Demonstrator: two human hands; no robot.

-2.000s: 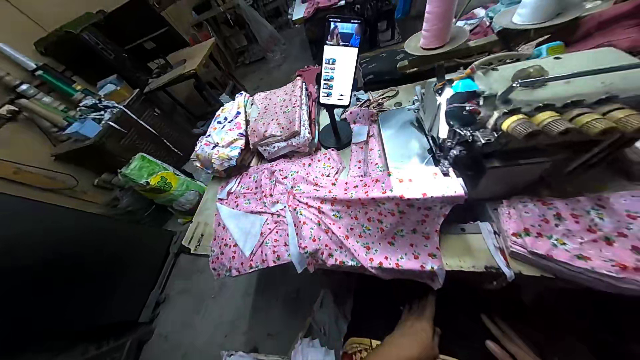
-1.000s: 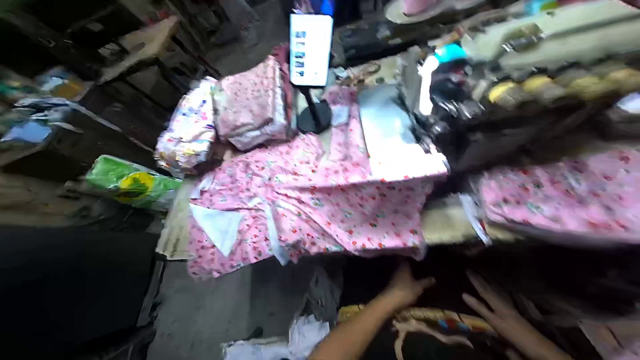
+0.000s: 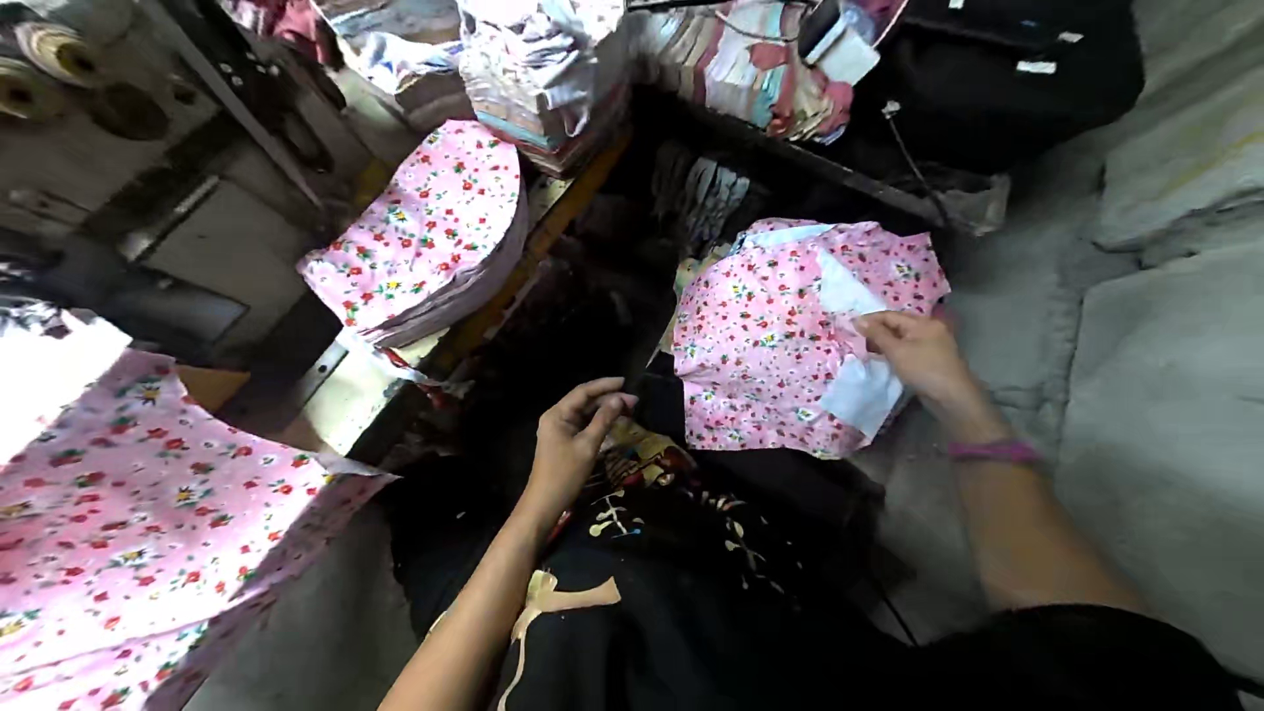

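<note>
My right hand (image 3: pixel 913 355) pinches the edge of a pink floral fabric piece (image 3: pixel 750 336) with white facing patches, on a pile at the right of my lap. Over my lap, my left hand (image 3: pixel 573 439) is raised with curled fingers and thumb close together; whether anything thin is between them cannot be told. Up and left of it lies a stack of cut pink floral pieces (image 3: pixel 434 227) on the machine table. More pink floral fabric (image 3: pixel 128 504) hangs over the table at the far left.
Piled fabric bundles (image 3: pixel 543 79) stand at the top centre, beside a row of folded cloths (image 3: pixel 741 59). A black bag (image 3: pixel 1007 79) is at the top right. The sewing machine's body (image 3: pixel 197 247) is at the left; grey floor (image 3: pixel 1165 395) lies at the right.
The view has swung far to the right. My right hand, apart from cloth earlier, is now on the pink floral fabric. My left hand's fingers, spread a second ago, are now curled.
</note>
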